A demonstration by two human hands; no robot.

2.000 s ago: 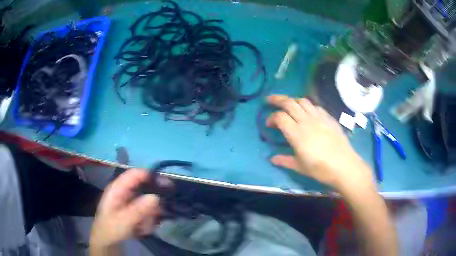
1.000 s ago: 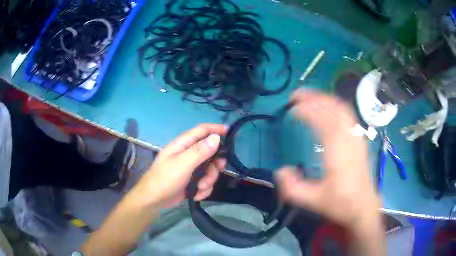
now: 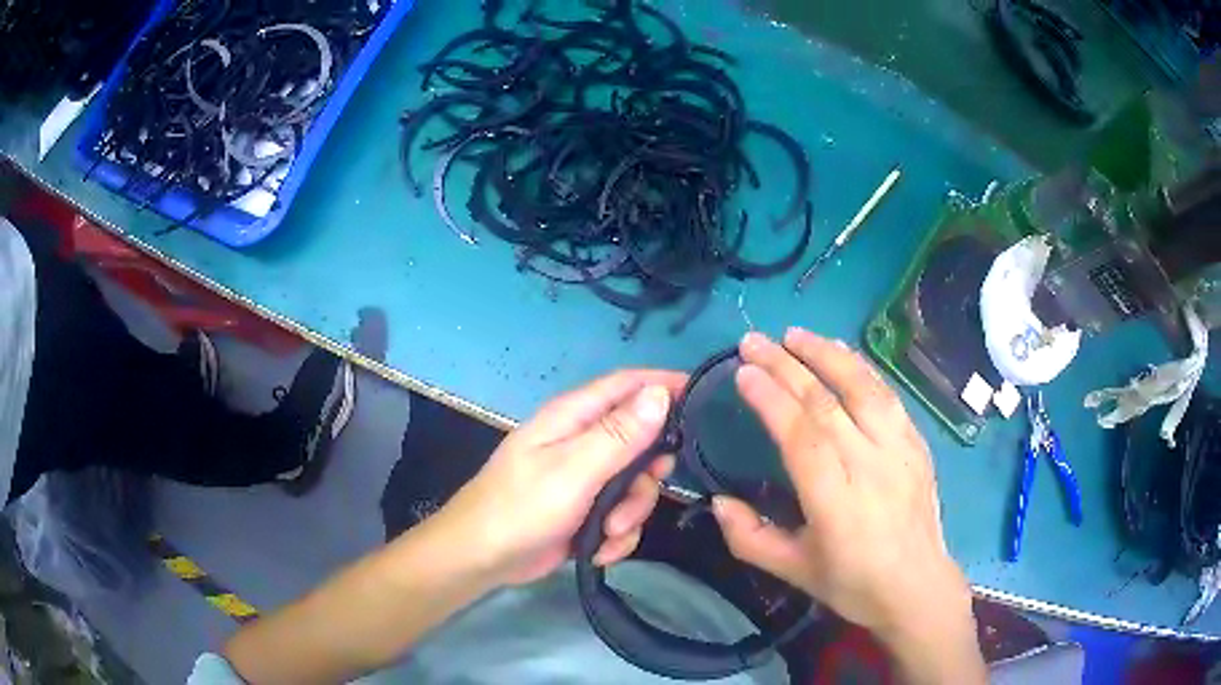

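The padded headband [image 3: 643, 637], a thick black arc, hangs over my lap. My left hand [image 3: 583, 468] grips its upper left end, thumb on top. A thin black inner strip [image 3: 702, 455] curves from beside that thumb up to my right fingertips and back down near my right thumb. My right hand [image 3: 837, 488] holds this strip between fingertips and thumb. A fine thread-like line shows just above my right fingertips. The headband's right end is partly hidden below my right hand.
Strip pile [image 3: 603, 161] behind my hands; blue parts tray [image 3: 249, 230] at left; slim pen-shaped tool [image 3: 857, 225]. At right stand the green press base [image 3: 894, 335], white crescent fixture [image 3: 1018, 315], blue side cutters [image 3: 1028, 488] and stacked black bands [image 3: 1162, 495]. A person's leg and shoe show at lower left.
The right hand moved from the bench to the left hand with a thin strip. The headband came into clear view at my lap, and both hands shifted slightly right over the last second.
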